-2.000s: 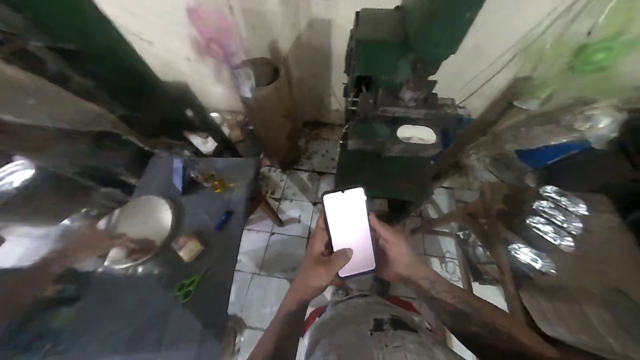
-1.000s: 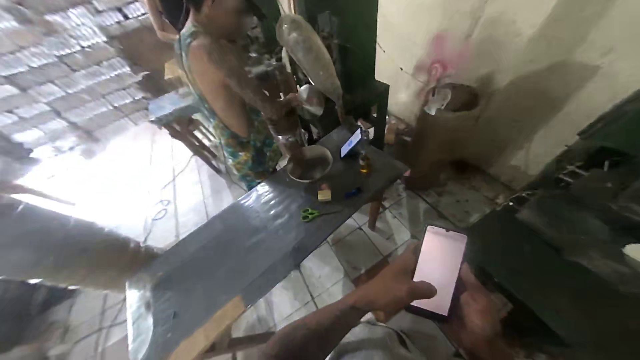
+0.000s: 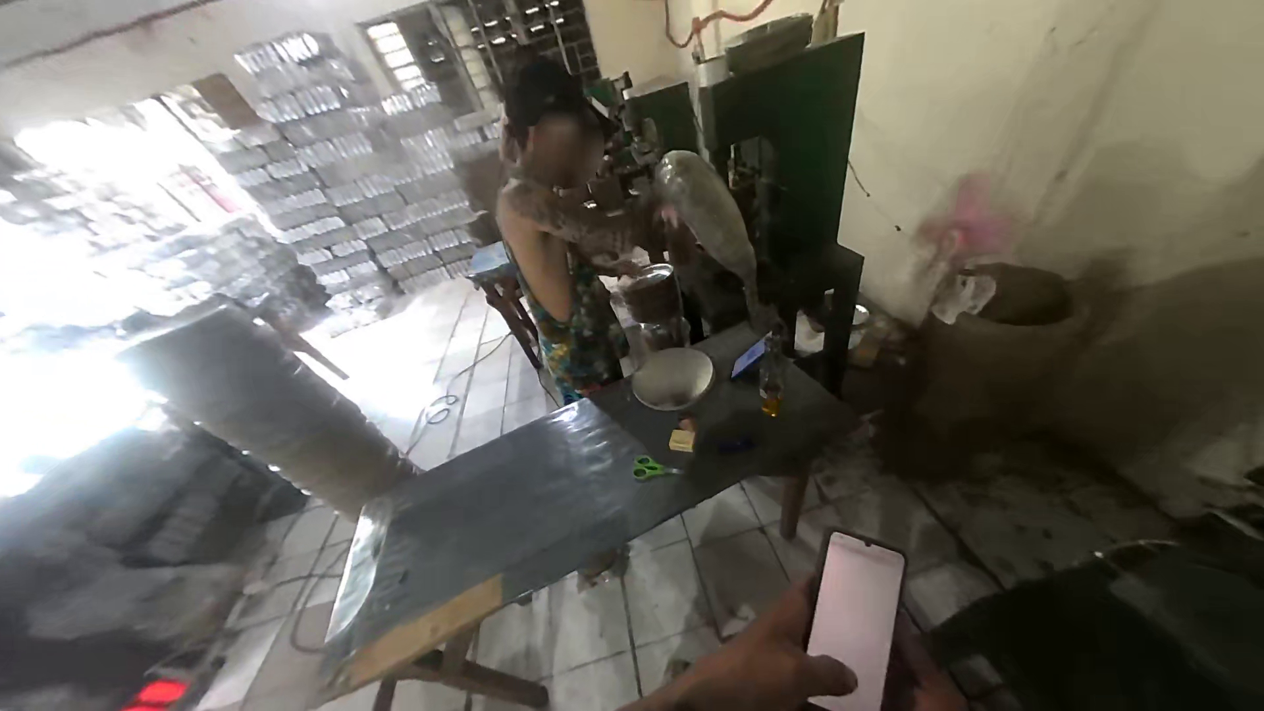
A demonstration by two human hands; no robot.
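Note:
A smartphone [image 3: 857,617] with a bright, pale screen is held upright at the lower right. My left hand [image 3: 765,657] wraps its left side, the thumb lying over the lower screen. My right hand [image 3: 923,676] is dim and mostly hidden at the phone's right edge, its fingers against the case. Beyond the phone, a dark-topped table [image 3: 494,504] bears green-handled scissors [image 3: 649,469], a small yellow box [image 3: 681,438], a round shallow bowl [image 3: 673,379], a second phone [image 3: 750,357] and a glass bottle with amber liquid [image 3: 771,380].
A co-worker [image 3: 558,217] stands behind the table beside a green machine [image 3: 790,128], hands near a metal container [image 3: 649,286]. A large brown bin [image 3: 997,365] stands by the right wall. Stacked silvery packs [image 3: 346,178] line the back. A wrapped stack [image 3: 267,395] leans left of the table.
The view has swung far left and up, bringing the co-worker and stacked packs into sight. Both hands still hold the phone, which now appears further to the right.

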